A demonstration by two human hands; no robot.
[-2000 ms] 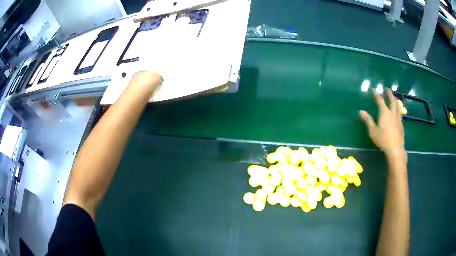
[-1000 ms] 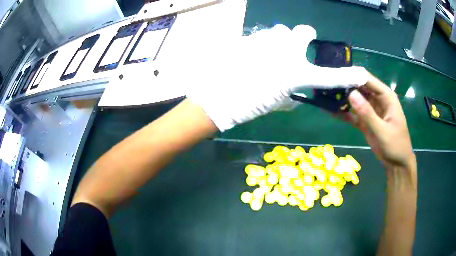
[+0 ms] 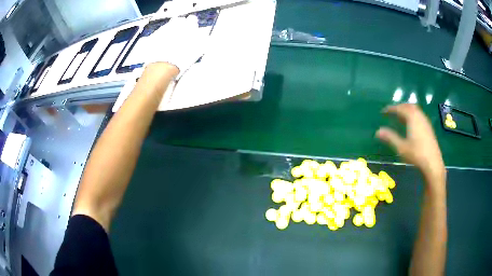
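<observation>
Black phone frames (image 3: 113, 52) lie in a row on the white carrier board (image 3: 232, 64) at the upper left. My left hand (image 3: 175, 46), in a white glove, reaches over the frames at the board; its fingers blend into the white, so its grip is unclear. My right hand (image 3: 412, 135), bare and empty with fingers apart, hovers over the green conveyor belt (image 3: 323, 102). Right of it a black frame (image 3: 465, 123) lies on the belt with a yellow three-lobed piece (image 3: 450, 121) at its left end. A pile of yellow pieces (image 3: 332, 193) lies on the dark-green bench in front of the belt.
Metal machinery (image 3: 59, 140) stands along the left side. A crumpled clear plastic bag (image 3: 296, 36) lies beyond the belt. A clear film patch (image 3: 264, 164) is by the belt edge, left of the pile. A metal post (image 3: 463, 38) stands at the upper right. Another frame is cut off at the right edge.
The frame held between both hands one second ago is out of them. My left hand has moved back left over the board. A frame with a yellow piece lies on the belt beside my opened right hand.
</observation>
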